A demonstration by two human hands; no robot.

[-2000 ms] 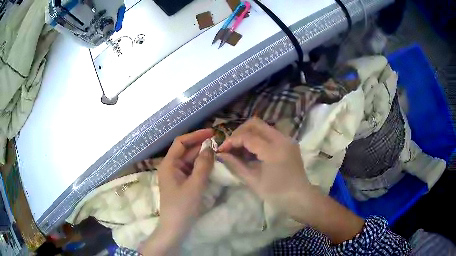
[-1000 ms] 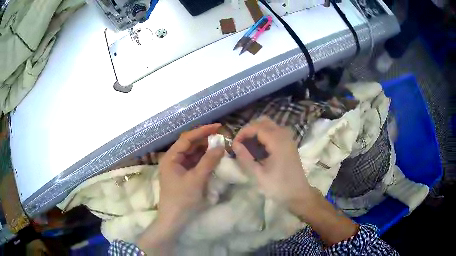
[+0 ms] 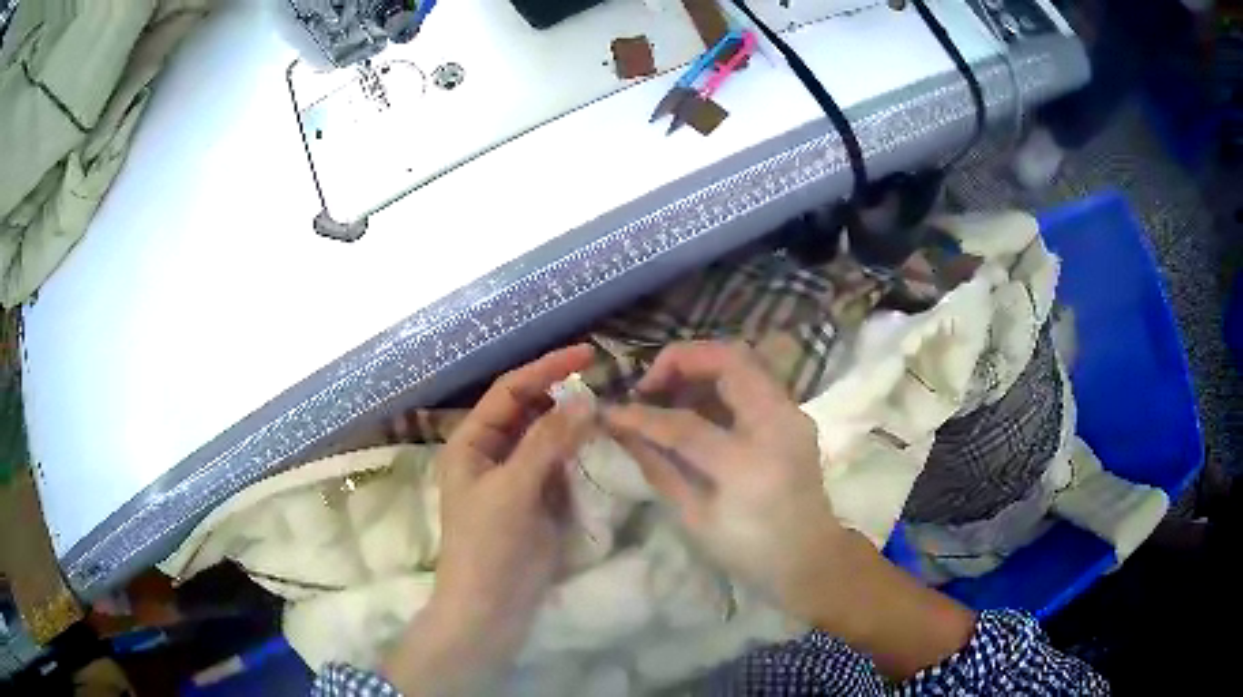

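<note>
A cream padded jacket with brown plaid lining lies over my lap, below the table edge. My left hand pinches a tiny white scrap or label between thumb and fingertips, above the jacket. My right hand is close beside it on the right, its thumb and finger bent towards the white piece. The right fingertips are blurred, and I cannot tell whether they grip anything.
A white machine table has a ruler tape along its edge. Pink and blue snips lie by brown swatches. The sewing machine is at the top. A blue bin at right holds cream and plaid garments.
The table and snips have shifted in view. The white piece shows smaller between my left fingertips than a second ago. My right fingers have moved left, closer to my left hand.
</note>
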